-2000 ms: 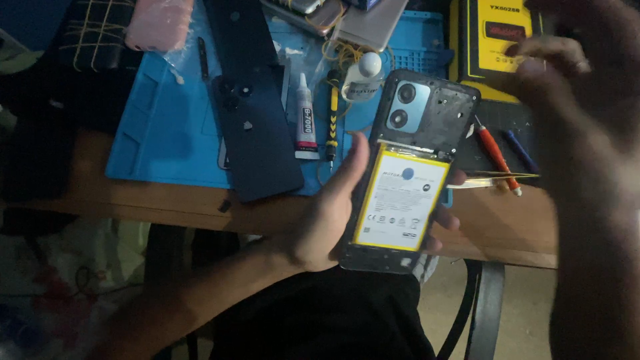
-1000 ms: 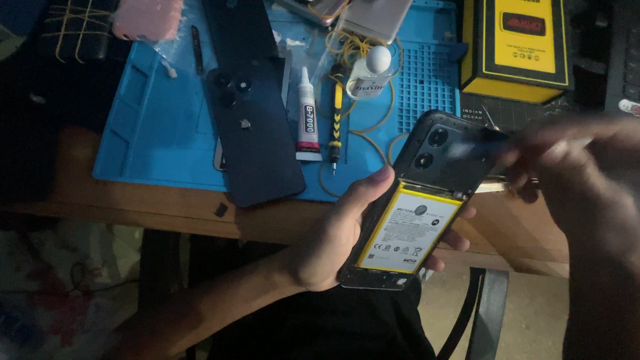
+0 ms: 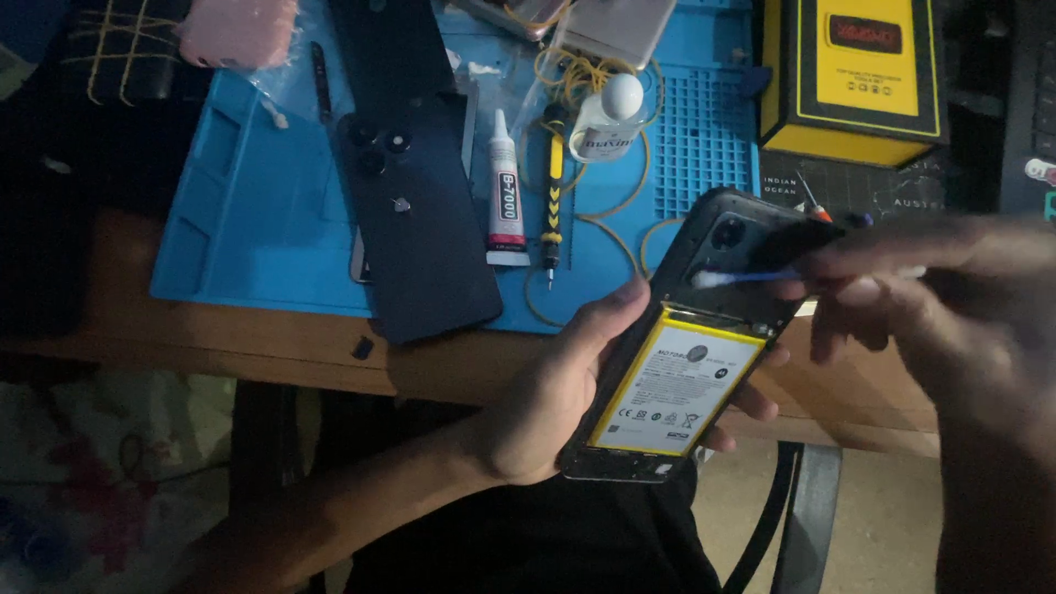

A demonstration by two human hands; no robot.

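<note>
My left hand holds an opened smartphone by its long edges, tilted, with its back facing up. A white battery label with yellow edging fills the phone's lower part, and a dark cover with round camera lenses takes up the top. Between the fingers of my right hand, which is blurred, is a cotton swab with a blue stem. The swab's white tip lies over the lower camera lens; whether it touches cannot be told.
On the blue silicone repair mat lie a dark phone back, a glue tube, a yellow-black precision screwdriver, a clear bottle with a white cap and rubber bands. A yellow-black tool box stands at right.
My right hand has come down from the upper right to the phone's camera area, bringing the swab over the lenses. The phone is tilted further to the right than before.
</note>
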